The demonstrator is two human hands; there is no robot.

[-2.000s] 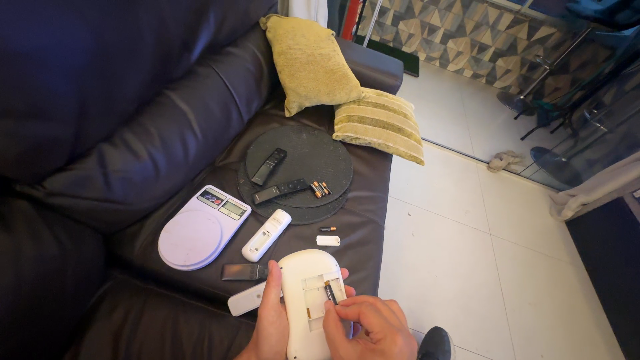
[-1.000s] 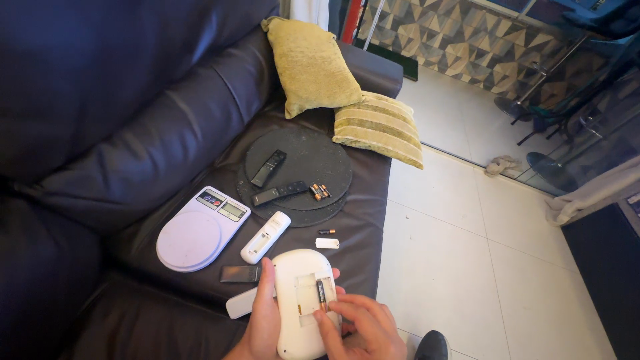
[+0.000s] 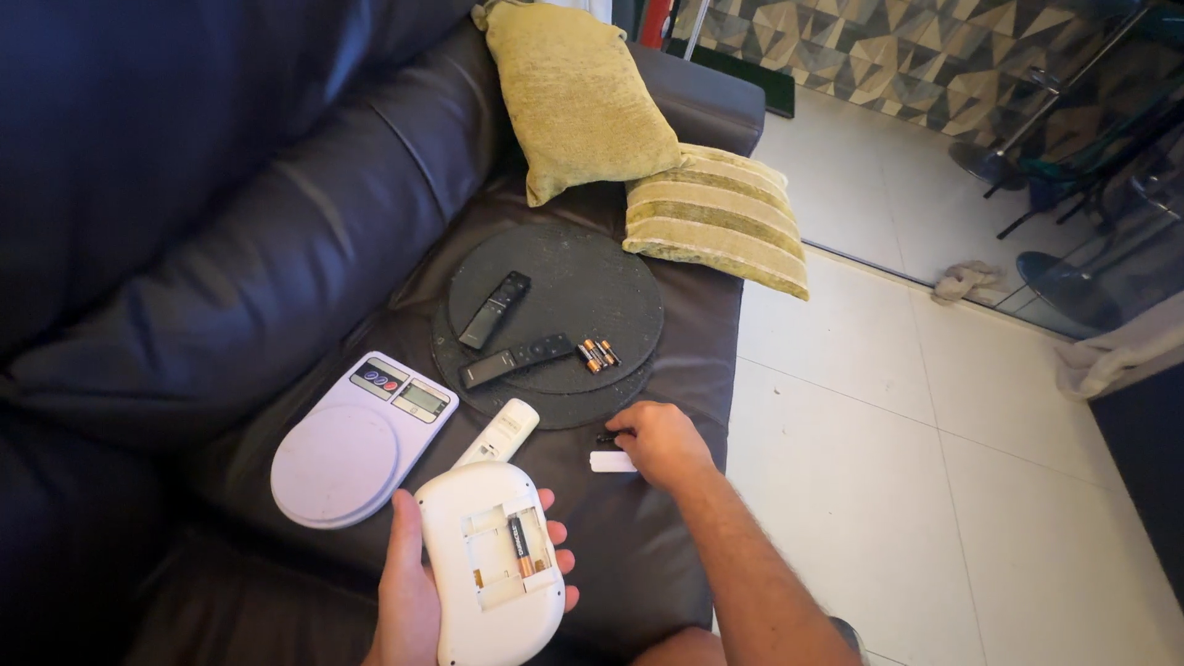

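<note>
My left hand holds a white kitchen scale with its underside up and its battery compartment uncovered. One AA battery lies in the right part of that compartment. My right hand is down at the sofa seat, its fingertips at a dark battery that they partly hide; whether they grip it is unclear. Just below, a small white battery cover lies beside the hand. Beyond the held scale is a white remote control, partly covered by it.
On the dark leather sofa lie a second white kitchen scale and round dark boards, which carry black remotes and several batteries. Two yellowish cushions rest at the armrest. Tiled floor lies to the right.
My right hand has left the battery compartment and moved up and right to the battery on the seat. The battery it was handling now lies in the compartment. My left hand still holds the scale.
</note>
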